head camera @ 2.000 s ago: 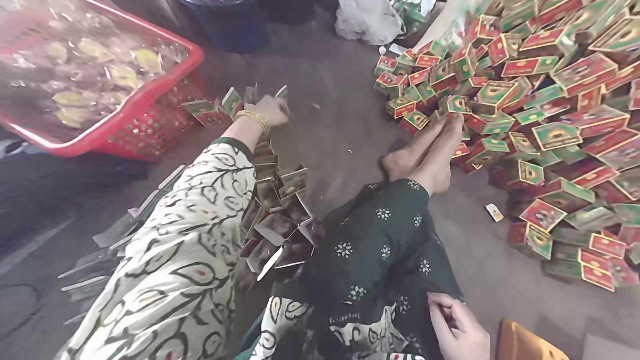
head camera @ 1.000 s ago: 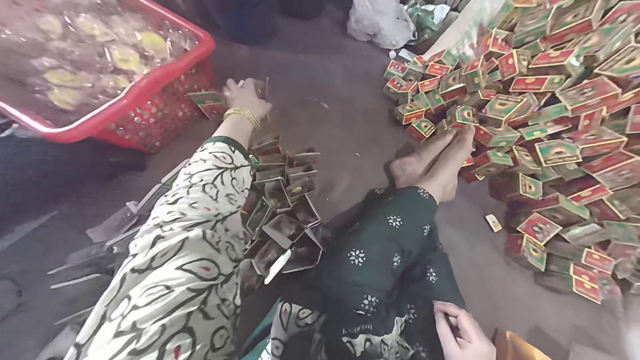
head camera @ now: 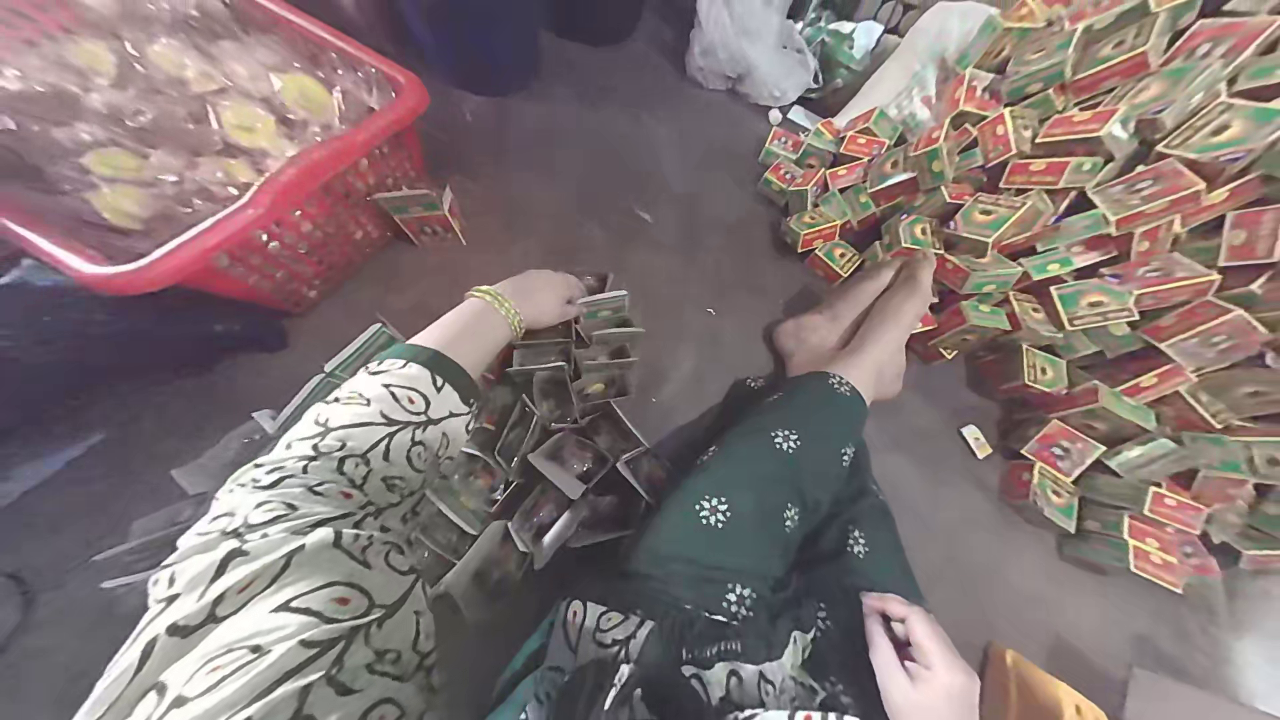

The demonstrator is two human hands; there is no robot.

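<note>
My left hand (head camera: 545, 298), with a yellow bangle at its wrist, is at the far end of a cluster of small open cardboard boxes. Its fingertips are closed on the edge of a small box with a green flap (head camera: 603, 308). The other open boxes (head camera: 570, 462) stand close together between my left sleeve and my legs, with dark contents in some. One red and green box (head camera: 422, 215) stands open against the basket. My right hand (head camera: 920, 655) rests beside my thigh, fingers loosely curled, nothing visible in it.
A red plastic basket (head camera: 290, 200) of clear-wrapped pieces with yellow labels stands at the far left. A large pile of red and green boxes (head camera: 1100, 270) lies at the right, against my feet. Plastic bags (head camera: 750, 50) and a blue container (head camera: 475, 45) are beyond.
My left hand has moved from beside the basket back toward me, to the far end of the open boxes. Fewer boxes stand by the basket than two seconds ago. My right hand has stayed by my thigh.
</note>
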